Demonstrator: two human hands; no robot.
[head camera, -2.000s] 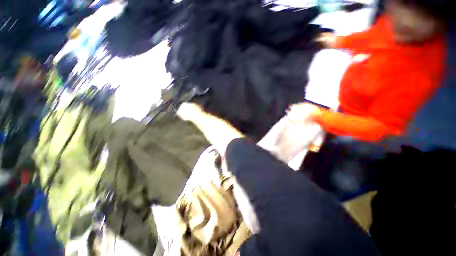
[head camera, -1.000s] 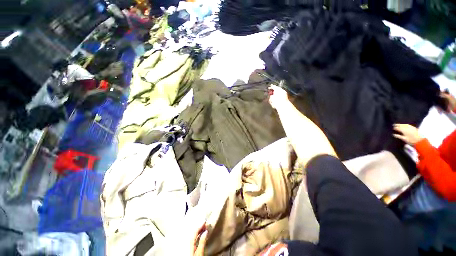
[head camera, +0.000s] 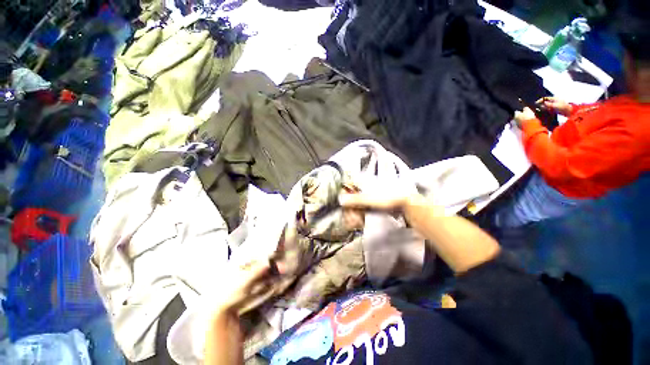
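A light grey-beige blazer (head camera: 395, 249) lies nearest me, opened to a crumpled, shiny tan-brown lining (head camera: 331, 267). My left hand (head camera: 253, 281) is blurred at the lining's left edge, with cloth between its fingers. My right hand (head camera: 363, 199) is blurred over the upper part of the lining, palm side down. Its fingertips are hard to make out, and I cannot tell whether it grips cloth or a small tool. Another pale blazer (head camera: 160, 242) lies to the left.
A dark olive-brown blazer (head camera: 285, 128) lies beyond, with a thin hanger at its collar. Light green garments (head camera: 164, 78) are heaped at far left, black garments (head camera: 442, 85) at right. A person in an orange-red top (head camera: 591, 146) stands right. Blue crates (head camera: 57, 285) and a bottle (head camera: 568, 46) show.
My right hand has come back from the olive-brown blazer's collar to the lining near me. My left hand now shows more fully. The view has shifted, moving the garments left.
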